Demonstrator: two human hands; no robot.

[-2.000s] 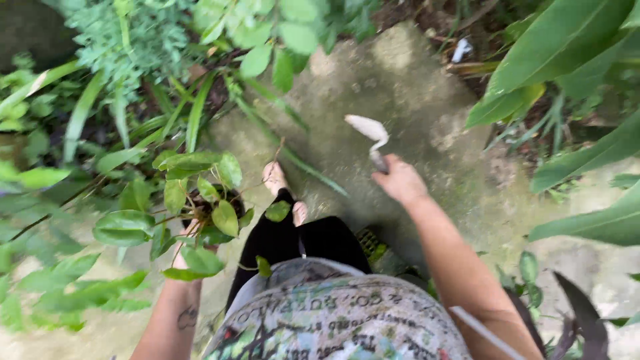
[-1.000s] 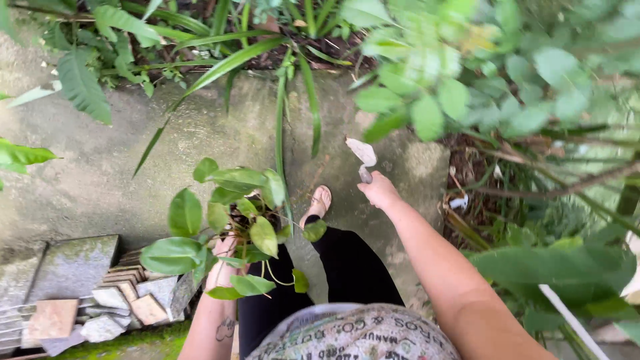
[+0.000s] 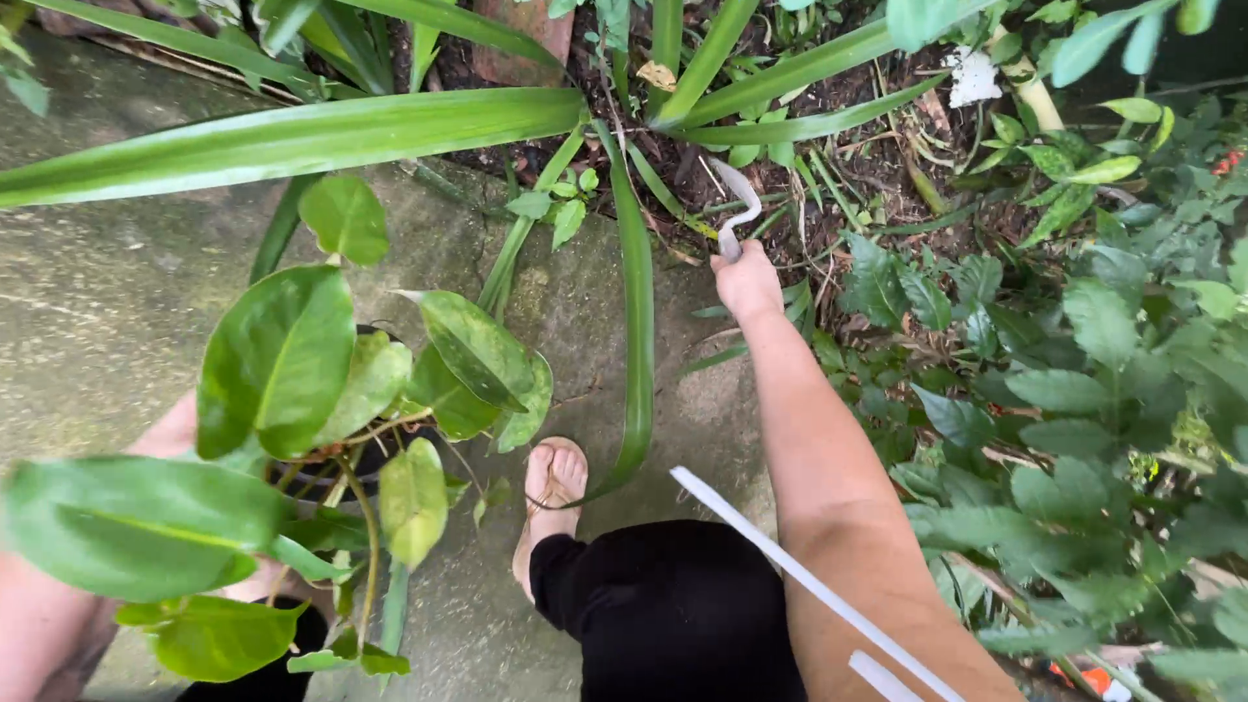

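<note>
My right hand [image 3: 749,281] is closed around the handle of a garden trowel [image 3: 741,200], whose blade is turned toward the dark soil [image 3: 770,185] of the plant bed; whether it touches the soil is not plain. At the left, a leafy vine plant [image 3: 283,361] grows in a dark round pot [image 3: 375,444]. My left hand [image 3: 185,424] is at the pot's far left side, mostly hidden behind big heart-shaped leaves, and seems to hold the pot up over the path.
Long strap-shaped leaves [image 3: 322,136] arch from the bed over the concrete path [image 3: 107,322]. A brick [image 3: 526,39] lies among them. Dense shrubs [image 3: 1063,390] line the right side. My sandalled foot [image 3: 556,478] is on the path. White thin strips [image 3: 809,580] cross near my right forearm.
The view has moved a lot, to the bed's edge. The trowel, over the path before, is now at the soil. The potted plant is still in my left hand.
</note>
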